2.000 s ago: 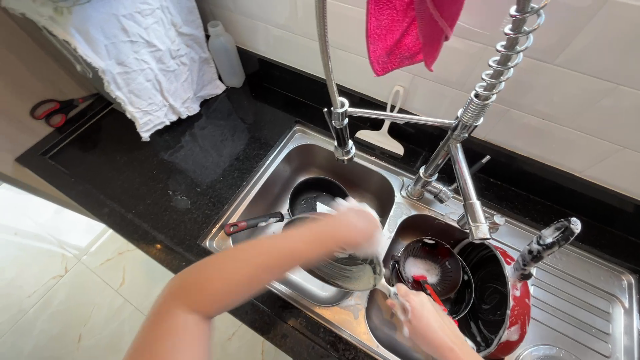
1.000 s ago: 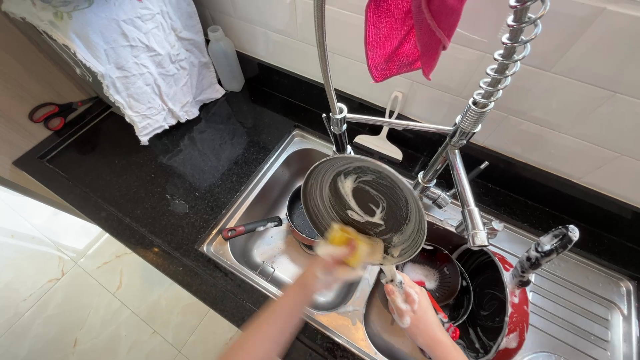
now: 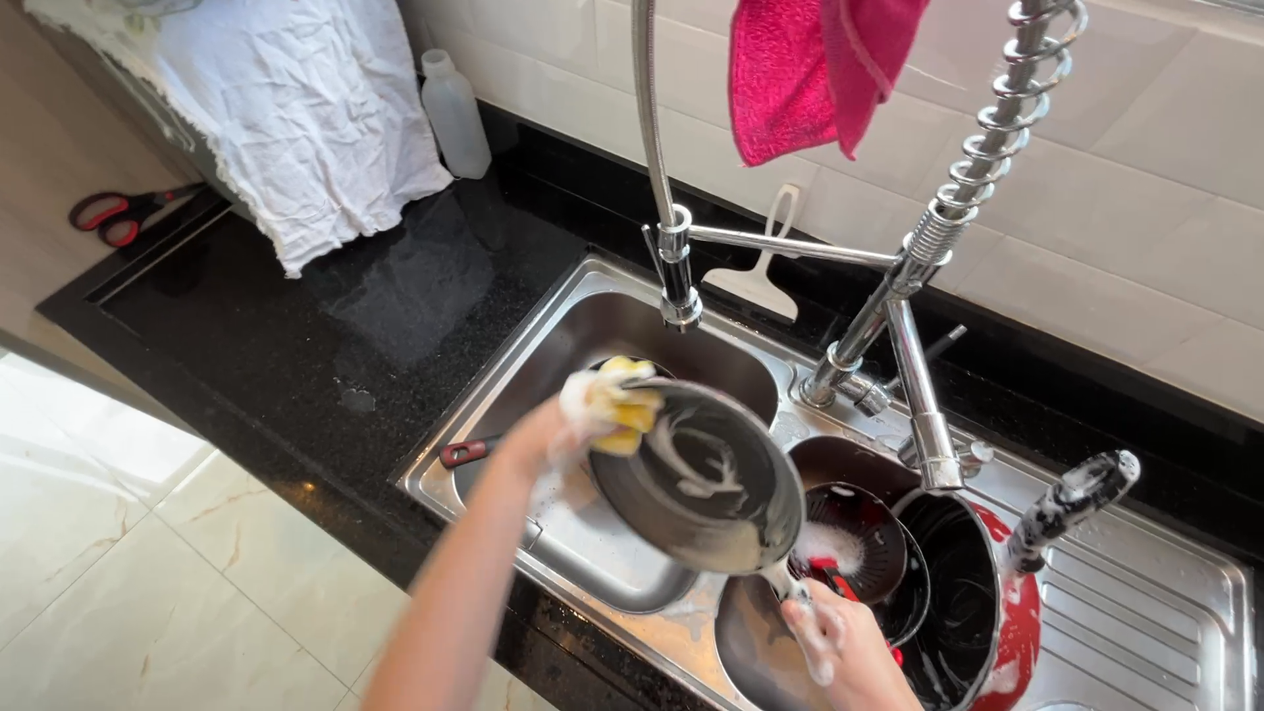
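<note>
A dark frying pan [image 3: 706, 484] with streaks of suds inside is held tilted above the left basin. My right hand [image 3: 839, 637] grips its soapy handle. In my left hand [image 3: 568, 425] is a foamy yellow sponge [image 3: 620, 410], pressed on the pan's upper left rim. Behind this pan, another pan lies in the left basin, mostly hidden, its red and black handle [image 3: 466, 452] poking out at the left. The right basin holds a dark red strainer-like pan [image 3: 859, 553] with suds and a large red pot [image 3: 1017, 612] with a soapy black handle [image 3: 1074, 504].
A chrome spring faucet [image 3: 923, 257] rises behind the steel sink, its spray head [image 3: 681, 306] over the left basin. A white squeegee [image 3: 755, 281] leans at the back. On the left are a white cloth [image 3: 316, 128], plastic bottle [image 3: 456, 118] and scissors [image 3: 123, 215]. A pink towel [image 3: 810, 74] hangs above.
The sponge in my left hand has moved from the pan's lower edge to its upper left rim. The pan has shifted lower and tilted differently; my right hand still grips its handle.
</note>
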